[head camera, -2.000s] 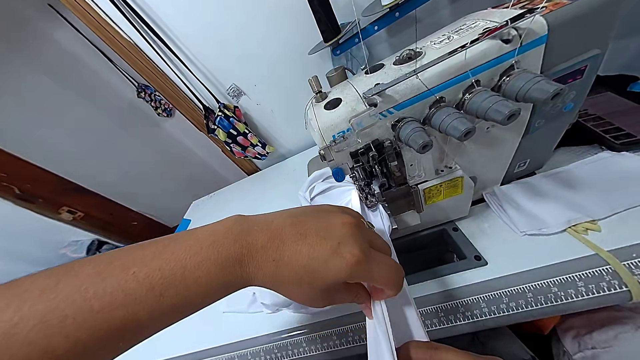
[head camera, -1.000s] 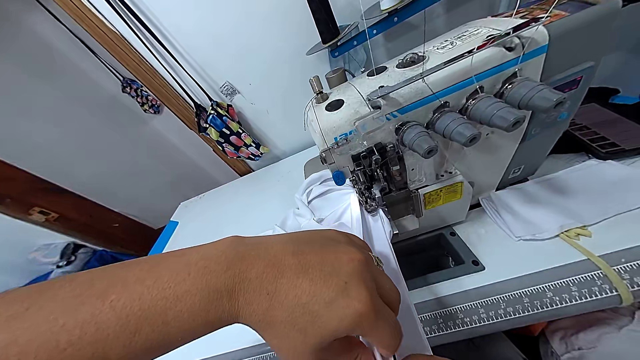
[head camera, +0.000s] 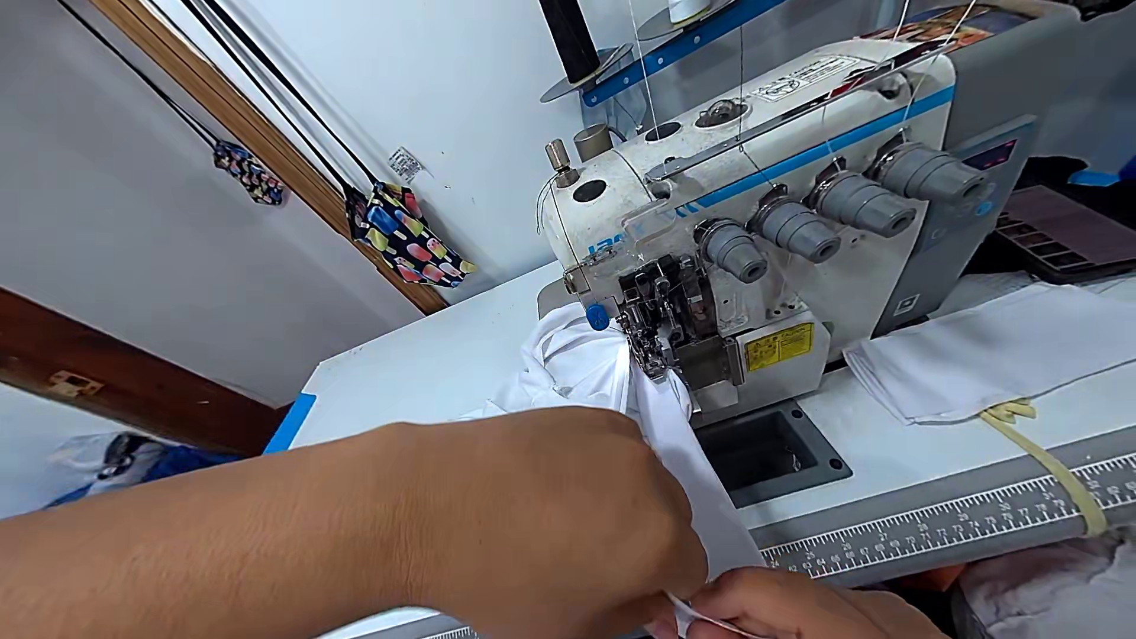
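Observation:
White fabric (head camera: 577, 355) runs from under the presser foot of a white overlock sewing machine (head camera: 763, 177) down toward me. My left hand (head camera: 568, 515) lies across the fabric below the needle area, its fingers closed on the edge and partly hidden beneath the hand. Right beside it at the bottom edge, my right hand (head camera: 790, 603) pinches the same fabric edge between thumb and fingers. The two hands touch or nearly touch. Bunched fabric lies to the left of the presser foot (head camera: 655, 359).
Folded white fabric (head camera: 994, 355) lies on the right of the table, with a yellowish strip (head camera: 1056, 470) near it. A measuring tape (head camera: 932, 532) runs along the front edge. A recessed dark tray (head camera: 763, 453) sits before the machine. Patterned pouches (head camera: 408, 235) hang at the left.
My left hand has moved down, nearer to me, along the fabric. More of my right hand shows at the bottom than one second ago.

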